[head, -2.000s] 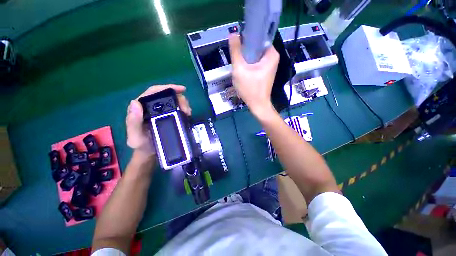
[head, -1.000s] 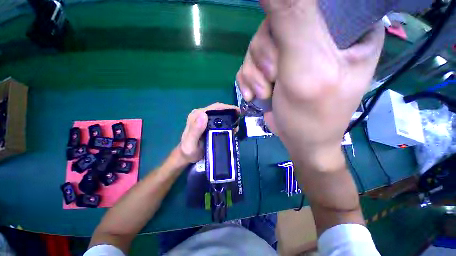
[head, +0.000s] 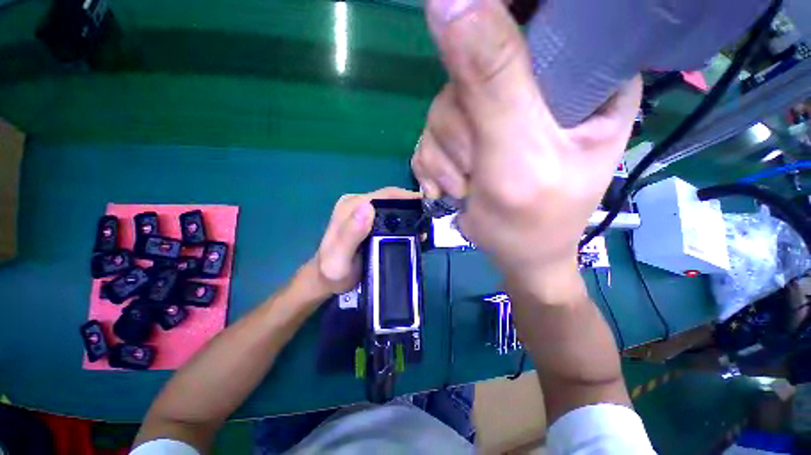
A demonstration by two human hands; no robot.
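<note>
The black product body (head: 394, 293) with a silver-framed dark window lies on the fixture (head: 338, 333), its narrow end toward me between two lime-green pads. My left hand (head: 347, 240) is closed around the upper left side of the body. My right hand (head: 525, 169) is close to the camera and grips the thick grey electric screwdriver (head: 591, 62). Its lower end is beside the body's top right edge; my fingers partly cover it, and I cannot tell whether the tip touches a screw.
Small black parts (head: 163, 284) lie piled on a pink mat (head: 209, 333) at the left. A white box (head: 680, 227) and a clear plastic bag (head: 769, 258) are at the right. My right hand mostly hides the screw feeders. Striped strips (head: 502, 322) lie near the bench edge. A black cable hangs at the right.
My right hand has brought the screwdriver from the feeders to the body's top right edge, close to the camera. The body, held by my left hand, now lies straight on the fixture.
</note>
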